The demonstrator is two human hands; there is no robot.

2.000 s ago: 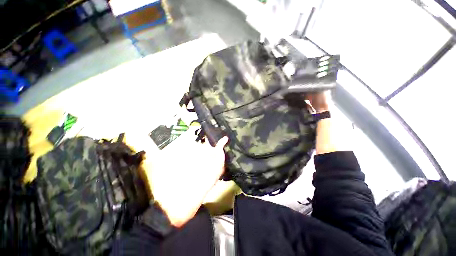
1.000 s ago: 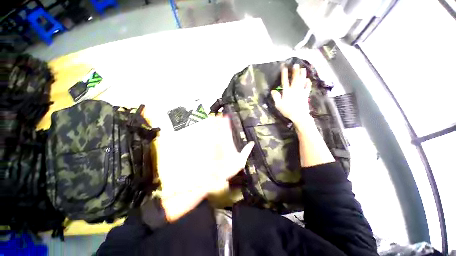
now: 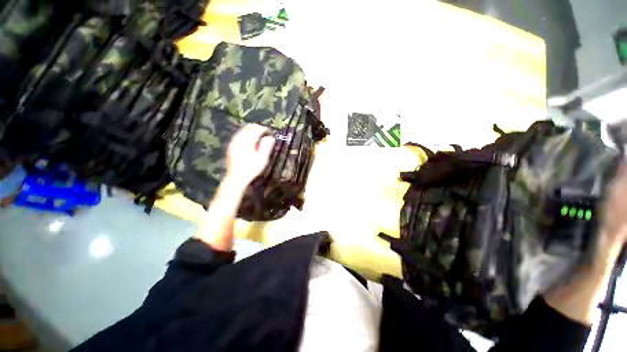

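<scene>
A camouflage backpack lies on the table at centre left. My left hand rests on its front with curled fingers beside a small pale label; whether it grips anything is unclear. A second camouflage backpack lies at the right, partly blurred. A dark tag with a row of green dots shows on its right part. My right hand is blurred at the right edge, partly cut off, beside that tag; its fingers and any hold cannot be made out.
Dark camouflage backpacks are piled at the left. Black-and-green printed cards lie on the pale-yellow table, one between the backpacks and one at the back. A blue stool stands on the floor at lower left.
The view has turned left. My left hand has moved from between the backpacks onto the left one. My right hand has left the right backpack's top front and is at its right side.
</scene>
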